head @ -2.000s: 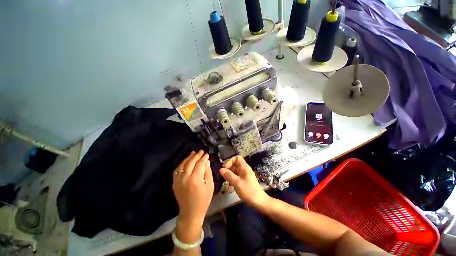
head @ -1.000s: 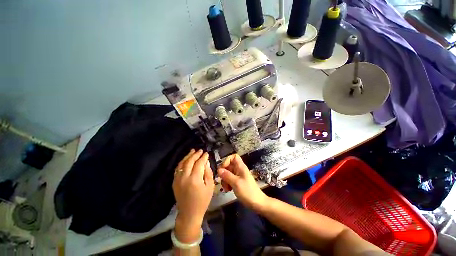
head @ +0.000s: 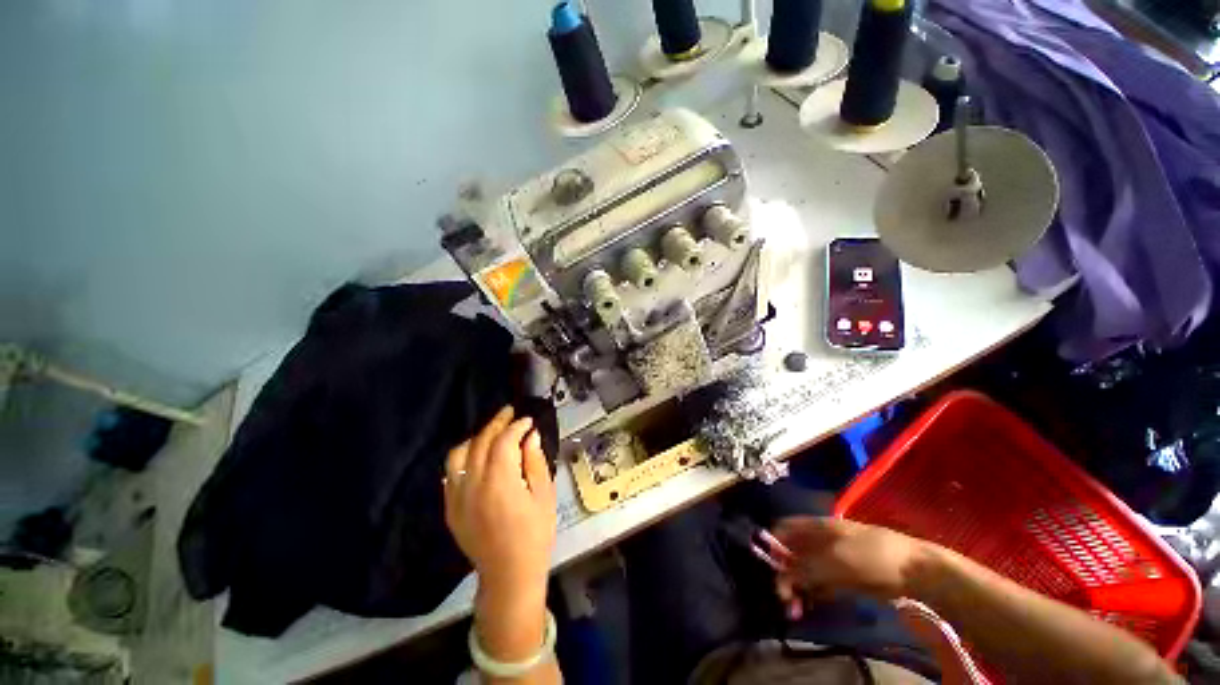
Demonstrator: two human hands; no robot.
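Observation:
The black fabric (head: 361,468) lies in a soft heap left of the cream-grey overlock machine (head: 622,228), its edge near the needle area. My left hand (head: 506,495) lies on the fabric's right edge, fingers extended and close together; whether it grips the cloth is hidden. My right hand (head: 850,555) is off the table, above the lap, fingers bent. A small, blurred, pinkish and dark shape shows at its fingertips; I cannot tell if it is held. A striped cord (head: 943,640) shows by the right wrist.
The yellowish base plate (head: 642,475) and grey lint (head: 739,435) are at the table's front edge. A smartphone (head: 864,297) lies right of the machine. Thread cones (head: 581,67) and a round disc (head: 966,221) stand behind. A red basket (head: 1030,535) is lower right, purple fabric (head: 1110,187) upper right.
My right hand has left the needle area and moved right and down, uncovering the base plate. My left hand has shifted slightly down and left. The view has shifted a little.

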